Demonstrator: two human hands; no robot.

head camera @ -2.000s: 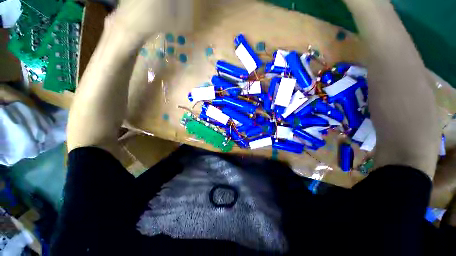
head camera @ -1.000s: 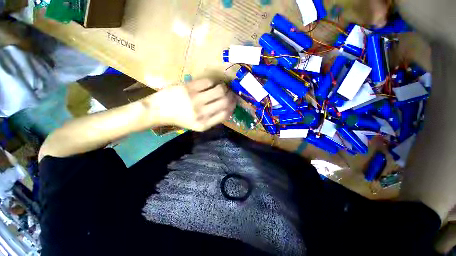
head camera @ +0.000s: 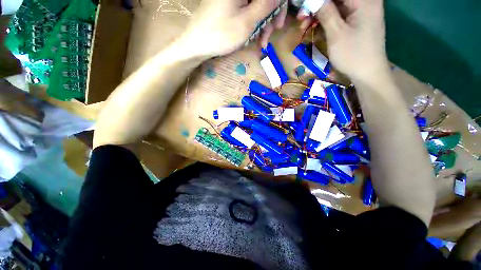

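My left hand (head camera: 227, 26), bare, is at the top edge, closed on a narrow green board (head camera: 266, 22) with small parts along it. My right hand (head camera: 356, 39) is beside it, also cut by the edge. A white piece (head camera: 312, 6) shows at its fingertips; whether it is a battery's pad or a finger covering is unclear. Thin reddish wires hang below these fingertips. Blue batteries (head camera: 269, 138) with white pads and loose wires lie heaped below, partly hidden by my right forearm. A green board panel (head camera: 219, 147) lies at the heap's left.
A brown carton (head camera: 108, 52) at the far left holds green panels (head camera: 50, 58). Cardboard (head camera: 221, 87) lies under the heap. Another green board (head camera: 445, 142) and a small battery piece (head camera: 460, 184) lie at the right. Another person's arm (head camera: 456, 216) shows at the lower right.
My left hand has gone from beside the green panel up to the top edge and now holds a narrow board. My right hand has moved left from the heap's upper right. The view has shifted.
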